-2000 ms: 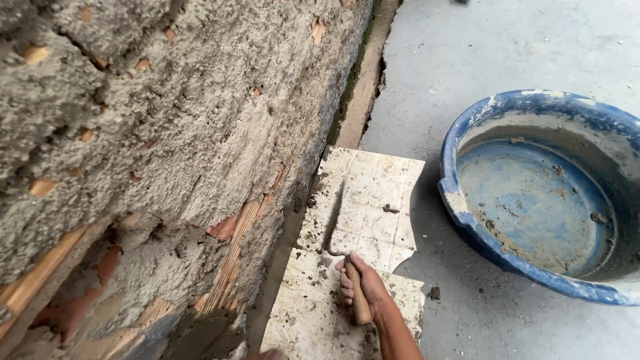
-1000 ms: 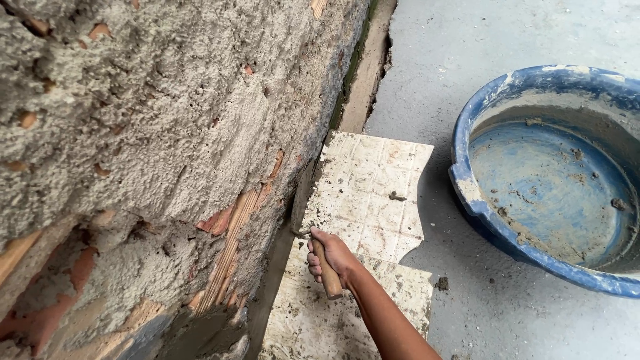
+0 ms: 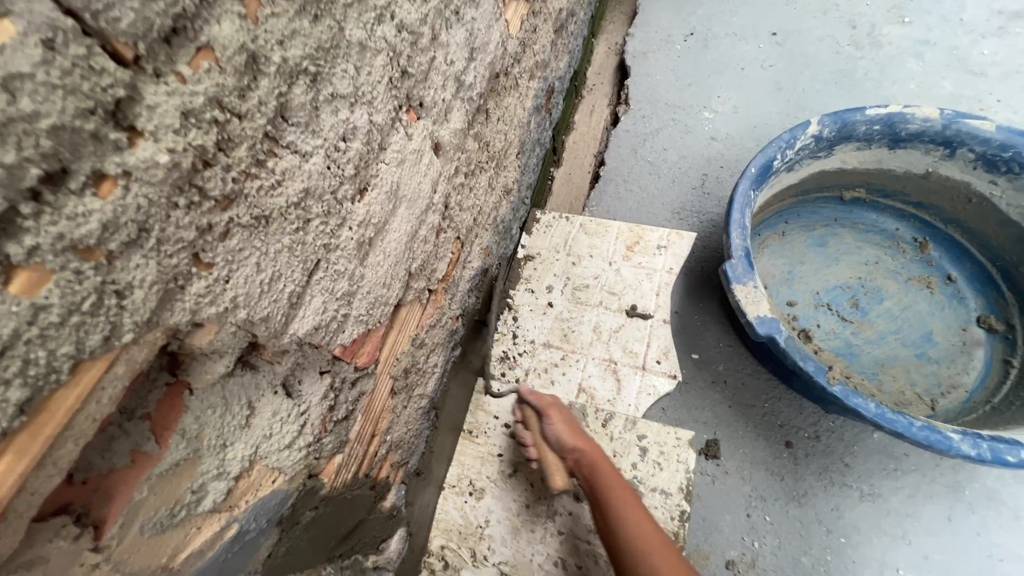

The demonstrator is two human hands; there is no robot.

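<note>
My right hand [image 3: 552, 432] is closed around the wooden handle of a trowel [image 3: 546, 452]. The trowel's bent metal neck points left toward the seam at the foot of the wall; its blade is seen nearly edge-on and is hard to make out. Beneath the hand lie two mortar-spattered white tiles or panels, an upper one [image 3: 592, 320] with curved cut-outs and a lower one [image 3: 512, 512]. A strip of wet grey mortar [image 3: 448, 436] runs between them and the rough wall [image 3: 320, 208]. My left hand does not show.
A large blue plastic tub [image 3: 872, 296] with mortar residue stands on the grey floor [image 3: 768, 512] at the right. Broken brick [image 3: 384, 392] shows through the wall's lower part. A narrow channel [image 3: 588, 112] follows the wall's foot beyond the upper panel.
The trowel's blade lay over the upper panel two seconds ago; my right hand has since turned it and brought it to the panel's left edge by the wall.
</note>
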